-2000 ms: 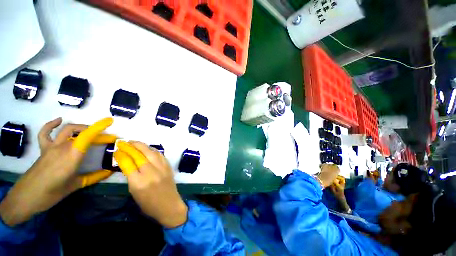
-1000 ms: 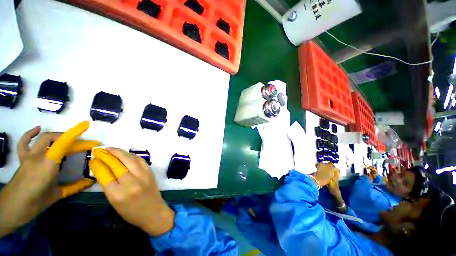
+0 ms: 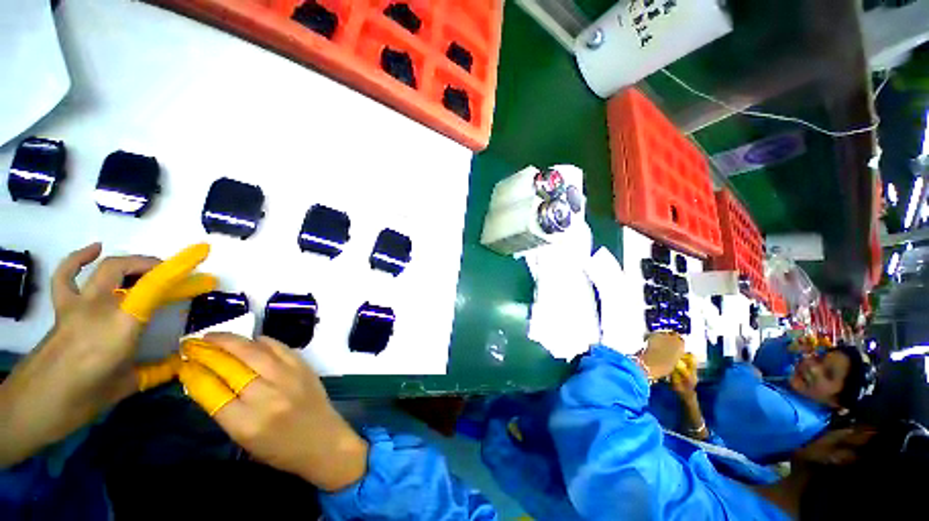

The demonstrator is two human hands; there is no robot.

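Observation:
My right hand (image 3: 270, 402), with yellow finger cots, holds a small white cloth (image 3: 226, 329) against the lower edge of a black watch unit (image 3: 215, 309). My left hand (image 3: 107, 315), also with yellow finger cots, is just left of that unit, its fingers spread around a greyish area; its thumb and finger tips come near the unit, and I cannot tell if they grip it. Another unit (image 3: 290, 317) lies right beside it. More black units, such as one in the upper row (image 3: 233, 208), lie in two rows on the white mat (image 3: 306, 132).
A red-orange foam tray (image 3: 471, 130) with black pieces lies behind the mat. A pale dispenser (image 3: 514, 216) and white wipes (image 3: 562, 305) are on the green bench to the right. Farther right are stacked trays (image 3: 662, 168), a labelled cylinder (image 3: 652, 41) and co-workers in blue (image 3: 621, 438).
My right hand and the cloth have moved down towards the unit's lower edge, uncovering more of its black face. The neighbouring unit shows more fully. The view has shifted slightly.

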